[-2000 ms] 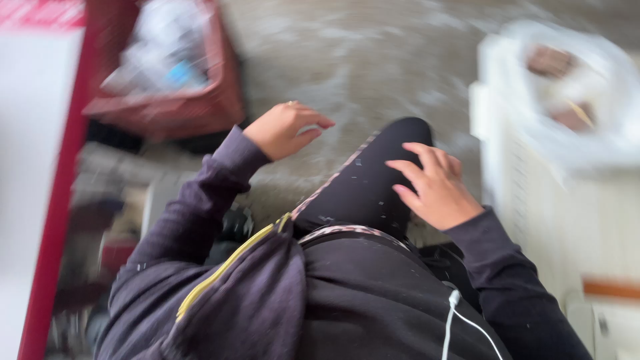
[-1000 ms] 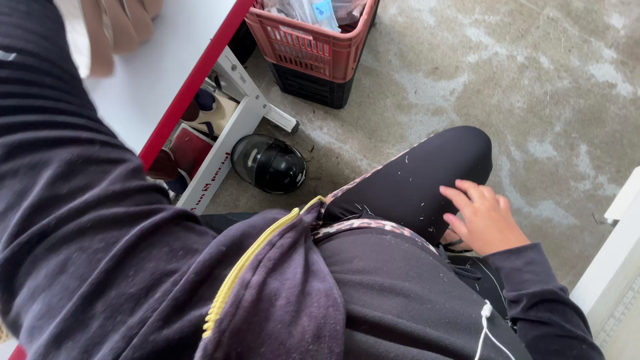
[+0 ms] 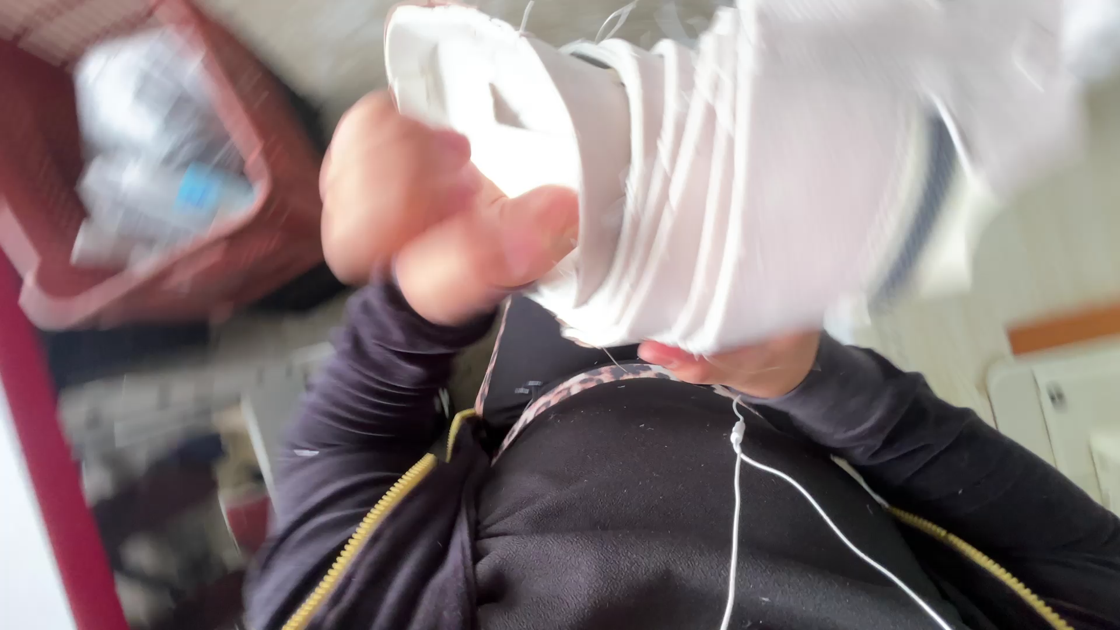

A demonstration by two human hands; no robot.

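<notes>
A stack of nested, curved white pieces (image 3: 682,192), seemingly cloth or soft sheet, spans the upper middle, with loose threads along the edges. My right hand (image 3: 752,359) holds it from below; most of its fingers are hidden by the stack. At the stack's left end is my left hand (image 3: 437,210), its thumb against the rim of the endmost piece. Motion blur hides whether its fingers grip the piece. Toward the upper right, the white material is blurred, and a dark band (image 3: 919,206) shows beside it.
A red plastic crate (image 3: 271,175) with clear plastic bags (image 3: 157,140) stands at the upper left. A table's red edge (image 3: 52,455) runs down the left side. A pale machine or cabinet surface (image 3: 1032,271) lies at the right, and a white cord (image 3: 735,516) hangs over my front.
The white stack is now between my hands in front of me. My left arm, stretched over the table at the upper left one second ago, has come back to the middle. The view has turned.
</notes>
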